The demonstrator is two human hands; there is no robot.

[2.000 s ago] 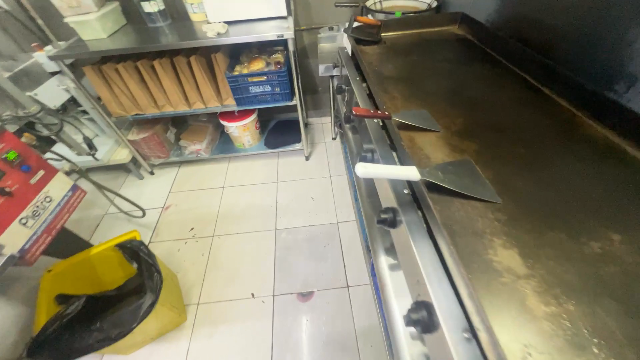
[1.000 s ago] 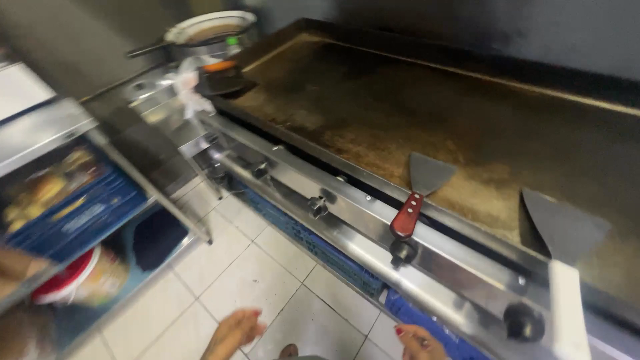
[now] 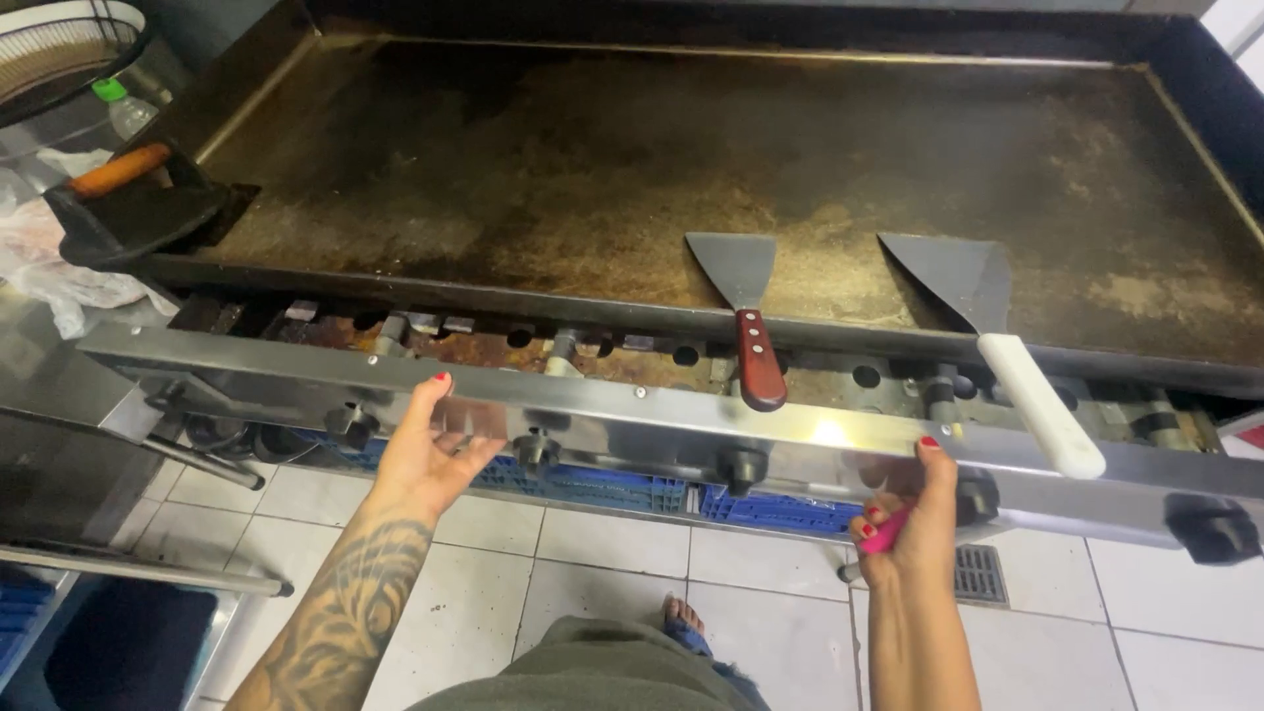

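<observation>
My left hand (image 3: 430, 454) is at the steel front panel (image 3: 632, 395) of a flat-top griddle (image 3: 612, 178), thumb on the panel's top edge, between two black knobs. My right hand (image 3: 913, 518) is at the same panel farther right, beside another knob, its thumb at the top edge and its fingers curled around a small pink object (image 3: 884, 533). Between my hands, a scraper with a red-brown riveted handle (image 3: 761, 360) lies across the griddle's front rim. A wider spatula with a white handle (image 3: 1042, 405) rests over the rim above my right hand.
A cast-iron press with a wooden handle (image 3: 120, 170) sits at the griddle's left front corner. Behind it are a plastic bag (image 3: 59, 257), a green-capped bottle (image 3: 128, 111) and a wire basket (image 3: 64, 49). Blue crates (image 3: 602, 486) stand below. A floor drain (image 3: 980, 573) lies at right.
Both hands have come up to the griddle's front panel; one second ago they were low in front of it. The view has turned to face the griddle.
</observation>
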